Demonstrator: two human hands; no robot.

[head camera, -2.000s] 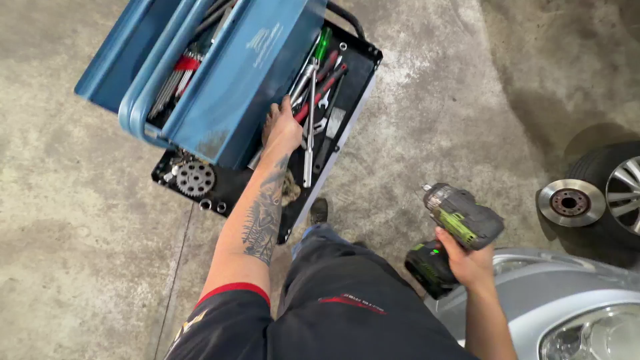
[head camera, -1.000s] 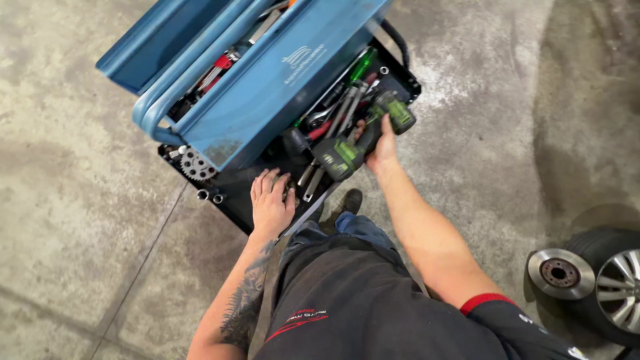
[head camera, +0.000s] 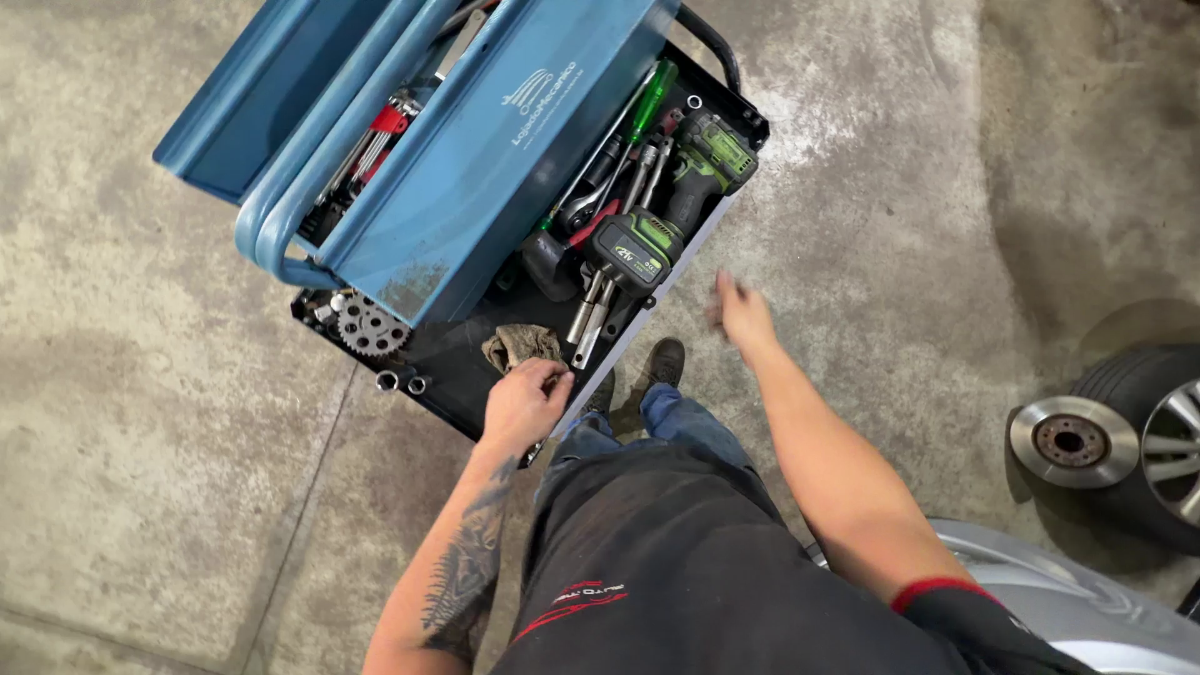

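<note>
My left hand rests at the near edge of a black tool tray, its fingers against a crumpled brown rag; whether it grips the rag is hidden. My right hand is in the air right of the tray, slightly blurred and holding nothing. A green and black cordless impact driver lies on the tray's right side, on top of hand tools. Beside it are a green-handled screwdriver, a ratchet and a hammer head. A toothed metal gear sits at the tray's left end.
A blue metal cantilever toolbox stands over the tray, with wrenches in a red holder inside. Sockets lie at the tray's near left edge. A brake disc leans by a wheel at right. A silver car's body is lower right.
My right hand brought the impact driver from the right over to the tray, let it go there and moved back off it. My left hand moved from among the tools to the rag.
</note>
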